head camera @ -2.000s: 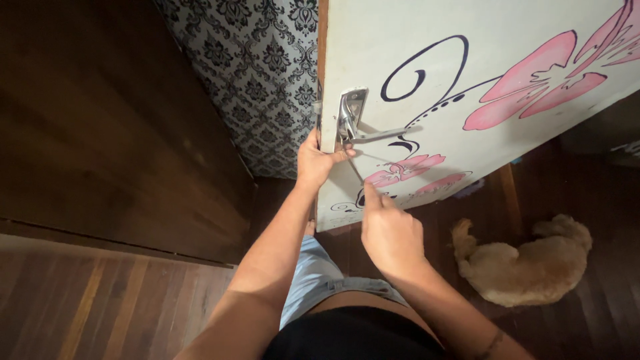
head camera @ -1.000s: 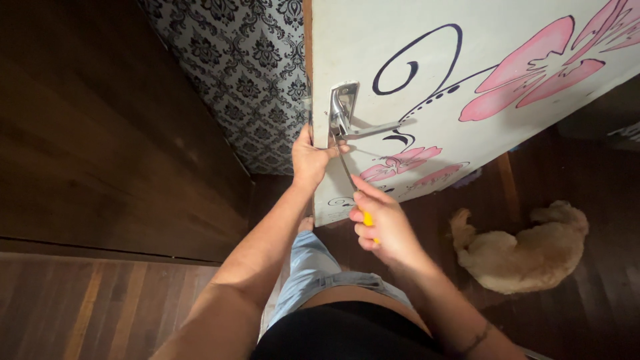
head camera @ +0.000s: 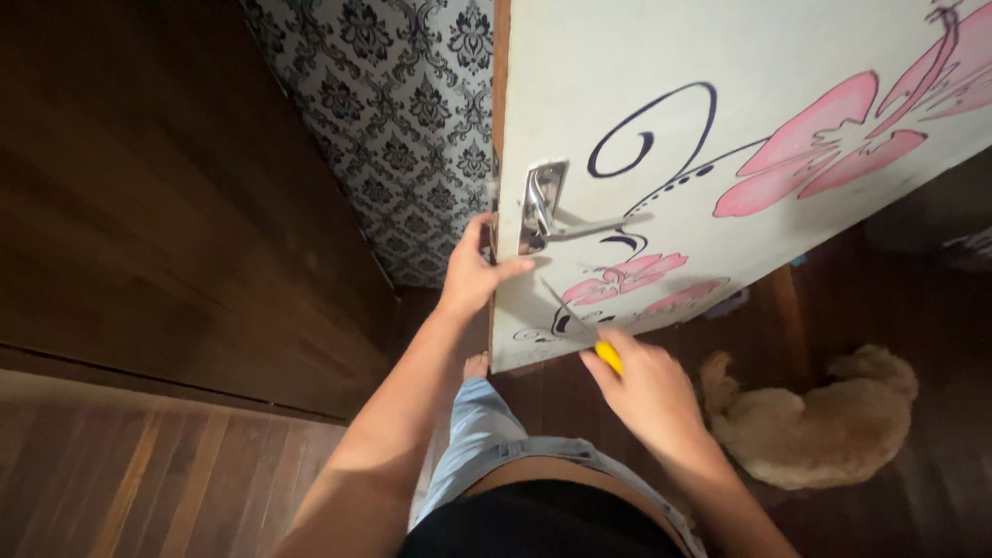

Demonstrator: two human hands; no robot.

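A white door (head camera: 604,46) painted with pink flowers stands edge-on before me, with a chrome lever handle (head camera: 543,205) on its plate. My left hand (head camera: 474,271) grips the door's edge just below the handle, thumb on the painted face and fingers round the edge. My right hand (head camera: 647,387), lower and to the right, holds a screwdriver by its yellow handle (head camera: 609,357). Its thin metal shaft (head camera: 570,308) points up and left toward the handle plate, and its tip is apart from the plate.
A curled-up, light-brown dog (head camera: 814,426) lies on the dark wooden floor at the right, near the door's foot. A dark wooden panel (head camera: 170,194) fills the left side. Patterned wallpaper (head camera: 403,116) shows behind the door's edge. My bare foot (head camera: 476,365) is by the door's bottom corner.
My right hand has drawn the screwdriver down and to the right, away from the lower end of the handle plate. The left hand stays at the door's edge.
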